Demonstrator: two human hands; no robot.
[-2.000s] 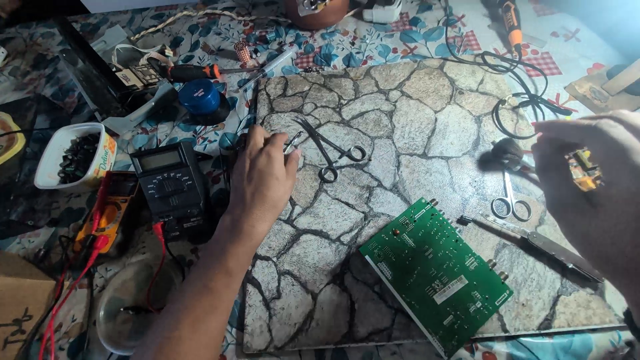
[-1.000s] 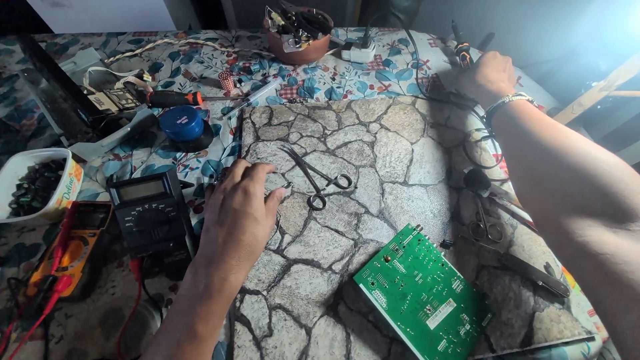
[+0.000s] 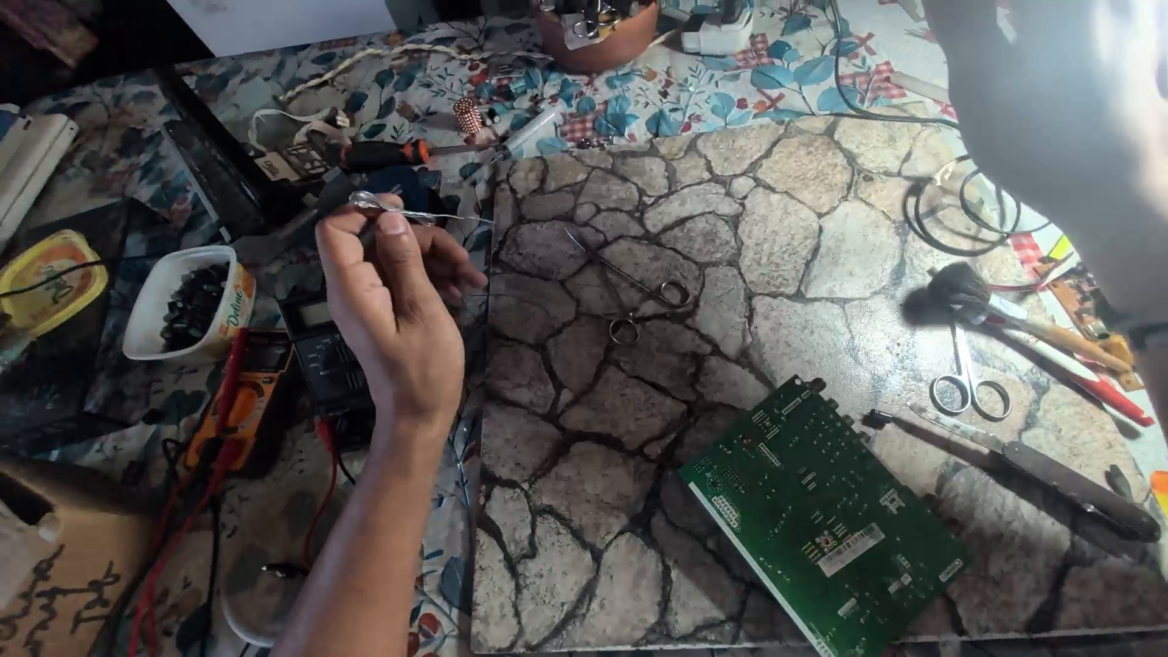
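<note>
My left hand [image 3: 401, 301] is raised over the left edge of the stone-patterned board [image 3: 566, 493], pinching a thin coil of silvery wire [image 3: 392, 208] between thumb and fingers; it looks like solder. At the upper right, my right forearm [image 3: 1077, 137] shows blurred and glaring, and its hand is out of frame. A green circuit board [image 3: 821, 529] lies on the stone-patterned board at the lower right. Locking forceps [image 3: 630, 283] rest to the right of my left hand. Small scissors [image 3: 967, 388], a dark-bristled brush [image 3: 967, 292] and a folding knife [image 3: 1068, 479] lie toward the right.
Two multimeters, one orange [image 3: 242, 401] and one black [image 3: 328, 365], stand left of my forearm with red leads. Beyond are a white tub [image 3: 146, 310] of black parts, an orange-black screwdriver [image 3: 388, 153] and a clay pot [image 3: 598, 41]. A black cable [image 3: 912, 219] loops at the right.
My left hand has lifted and turned, and the wire now shows in its fingers. My right hand, seen at the back right one second ago, has left the view.
</note>
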